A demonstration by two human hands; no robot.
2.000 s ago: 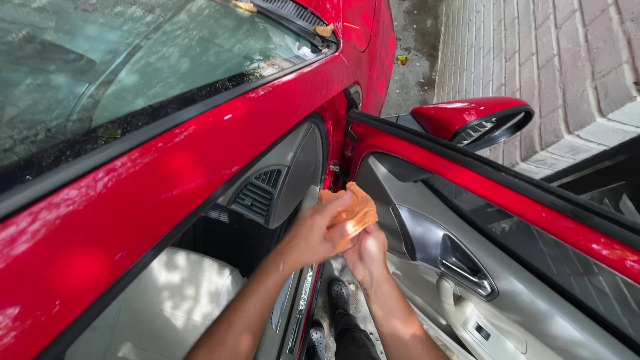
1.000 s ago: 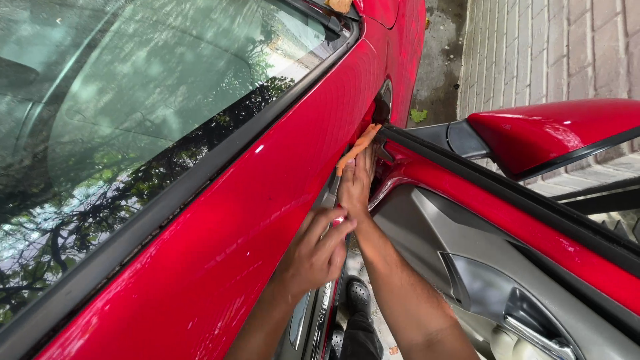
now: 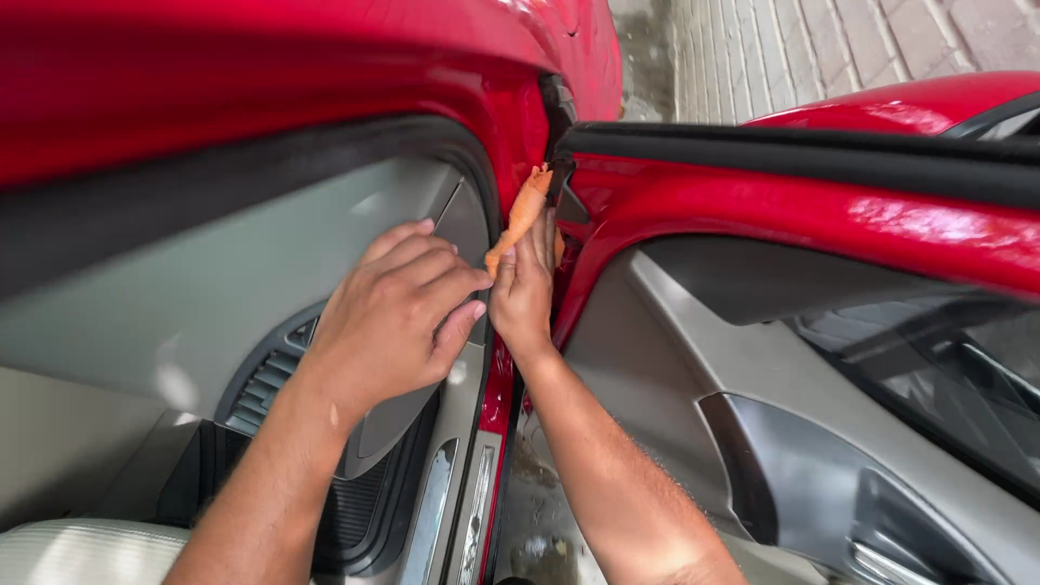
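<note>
My right hand (image 3: pixel 524 296) reaches into the gap between the red car door frame (image 3: pixel 500 154) and the open front door (image 3: pixel 601 211). An orange cloth (image 3: pixel 526 210) lies bunched along its thumb side, held in that hand; the fingertips are partly hidden. Just left of it, my left hand (image 3: pixel 398 313) is spread with bent fingers and holds nothing. Its fingers are close to the black rubber door seal (image 3: pixel 487 203) and the end of the dashboard.
A round air vent (image 3: pixel 272 382) and a light seat (image 3: pixel 89 556) are inside the car at left. The door's grey inner panel (image 3: pixel 674 357) with its handle stands at right, the red side mirror (image 3: pixel 918 101) beyond it. A metal sill plate (image 3: pixel 479 512) runs below my hands.
Two seconds ago both hands were at the cloth; now only my right hand has it, in the gap by the door hinge side. The view has moved closer to the door opening.
</note>
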